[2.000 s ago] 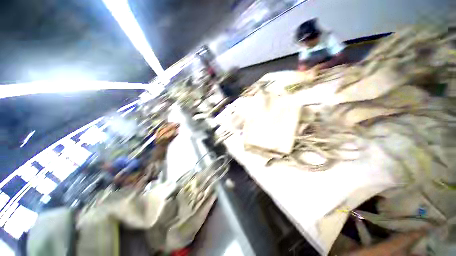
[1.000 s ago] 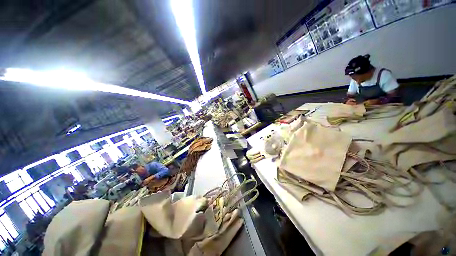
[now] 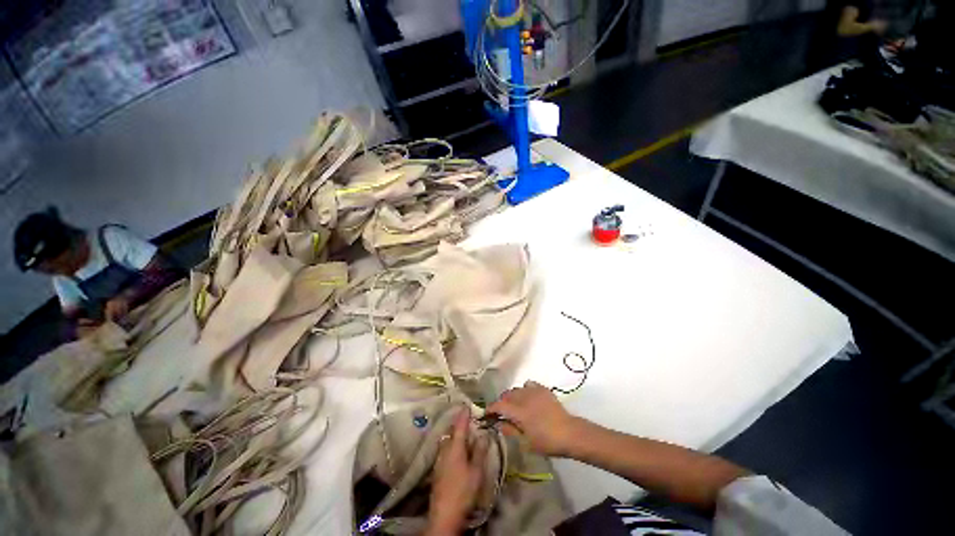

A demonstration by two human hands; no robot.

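A beige tote bag lies at the table's near edge in front of me, its dark mouth partly showing, with a small round dark dot near the opening. My left hand grips the bag's edge. My right hand is beside it, closed on small dark thread snips whose tip is at the bag edge by my left fingers. A thin black cord curls over the white table from near my right hand. Yellow strips show on the bag.
A pile of beige bags with straps covers the table's left and back. A blue stand machine is at the back edge. A red container stands at the right. A person works at far left. Another table is at upper right.
The view has swung from the factory aisle and lamps down to the table. Both my hands, the snips, the blue machine and the red container now show.
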